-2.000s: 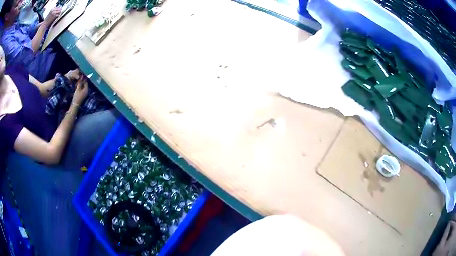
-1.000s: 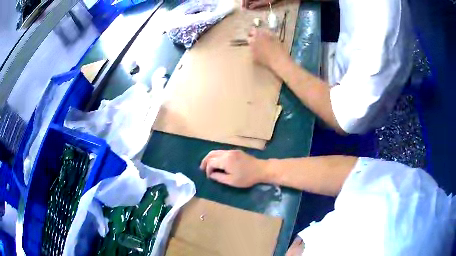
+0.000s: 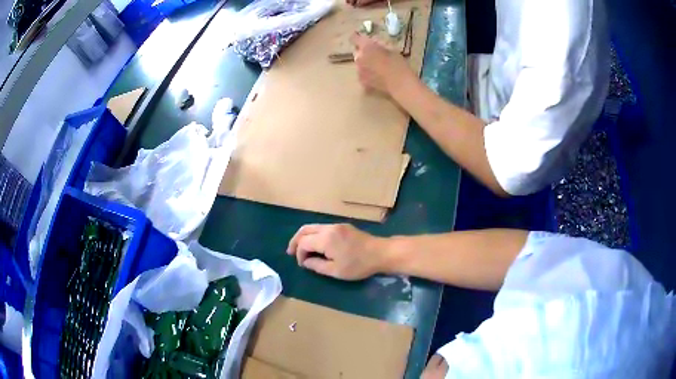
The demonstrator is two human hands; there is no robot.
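Note:
My right hand [image 3: 333, 252] rests on the bare green bench top [image 3: 248, 229], loosely curled, with a gap between thumb and fingers and nothing seen in it. At the bottom edge a small piece of skin [image 3: 436, 368] shows beside my pale sleeve; I cannot tell if it is my left hand. A small cardboard pad [image 3: 341, 333] with a tiny pale speck [image 3: 293, 326] lies just below my right hand. Glossy dark-green parts [image 3: 196, 326] lie heaped in a white liner [image 3: 259, 285] at the lower left.
Racked green parts stand in a blue crate [image 3: 141, 222]. A large cardboard sheet [image 3: 296, 141] lies beyond my hand. A neighbour's hand [image 3: 378, 63] is on it, near a small white bottle [image 3: 392, 23] and a glittery bag [image 3: 259, 44]. A floor bin [image 3: 593, 185] stands at right.
The view has swung from the other end of the bench to this one. Over the last second my right hand has stayed resting on the green top.

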